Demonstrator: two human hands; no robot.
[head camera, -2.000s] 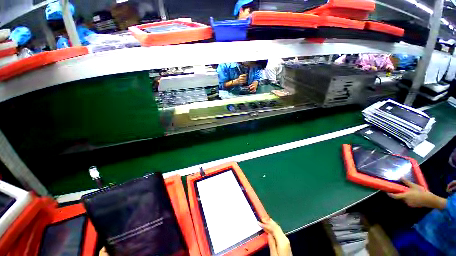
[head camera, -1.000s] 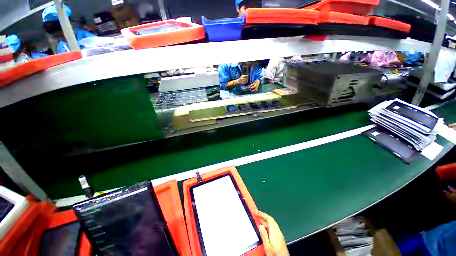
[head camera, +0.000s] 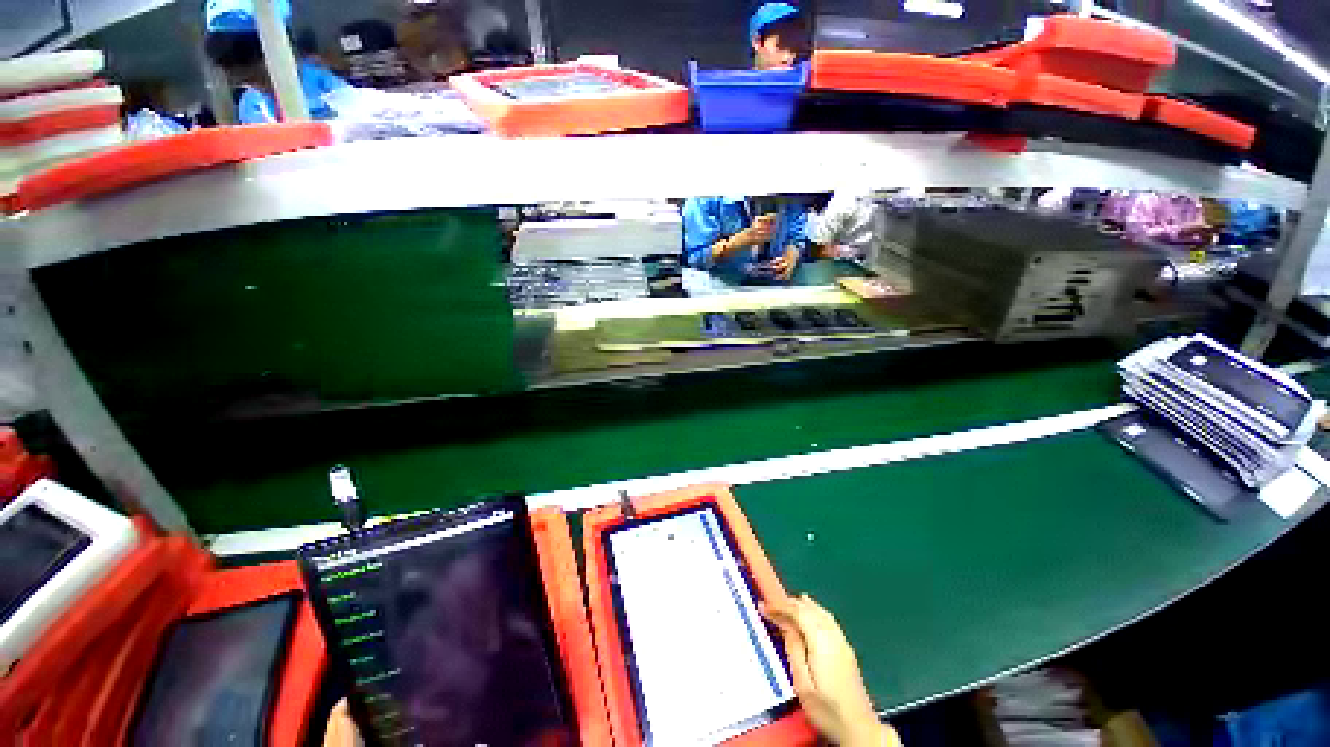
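A tablet with a white screen (head camera: 693, 620) lies in an orange tray (head camera: 747, 528), a small dark plug at its top edge. My right hand (head camera: 829, 664) holds the tray's right side, thumb near the screen edge. To the left, a black tablet with a green text list (head camera: 445, 628) is tilted over an orange tray, a metal-tipped plug (head camera: 344, 496) standing at its top edge. My left hand (head camera: 341, 724) shows only as fingertips at that tablet's lower left edge, mostly hidden behind it and cut off by the picture's bottom. Another dark tablet (head camera: 216, 674) lies in an orange tray further left.
Leaning orange trays and a white tray (head camera: 105, 543) stand at far left. A pile of grey-white panels (head camera: 1222, 401) is at far right. Above are a white shelf (head camera: 656, 158), a blue bin (head camera: 747, 99) and orange trays. People in blue and pink work behind.
The white screen now shows faint lines and a blue strip. The green text list is clearer on the black tablet. The view has shifted, and the neighbour's tray and hand at right have left the picture.
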